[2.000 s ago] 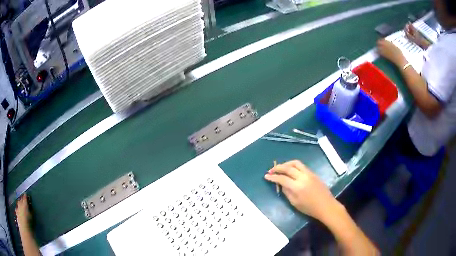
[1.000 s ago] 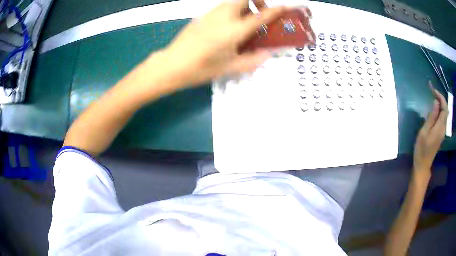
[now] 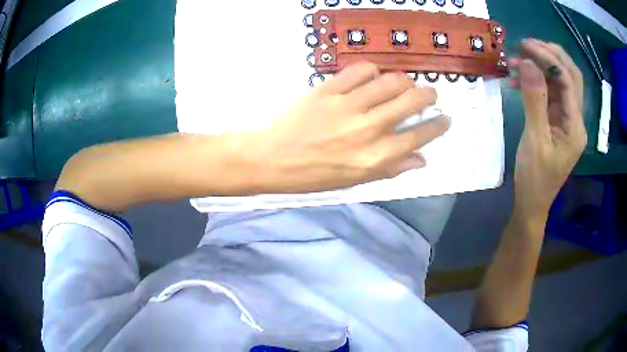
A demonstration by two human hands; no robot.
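Note:
A red-brown fixture with several square silver-dark fittings lies across the white parts tray. Rows of small round inserts show along its upper and lower edges; the fixture hides others. My left hand is over the tray, fingers spread, with a fingertip at the fixture's lower left edge; it does not visibly grip it. My right hand is at the fixture's right end, fingers curled around a thin tool seen nearly end-on, with a dark tip. The fingertips are slightly blurred.
Thin tweezers-like tools and a white-handled tool lie on the green bench at the right. A blue bin is cut off by the right edge. Blue stools show below the bench.
My left hand has brought the red-brown fixture down onto the tray and loosened from it. My right hand has moved in from the bench at the right to the fixture's right end.

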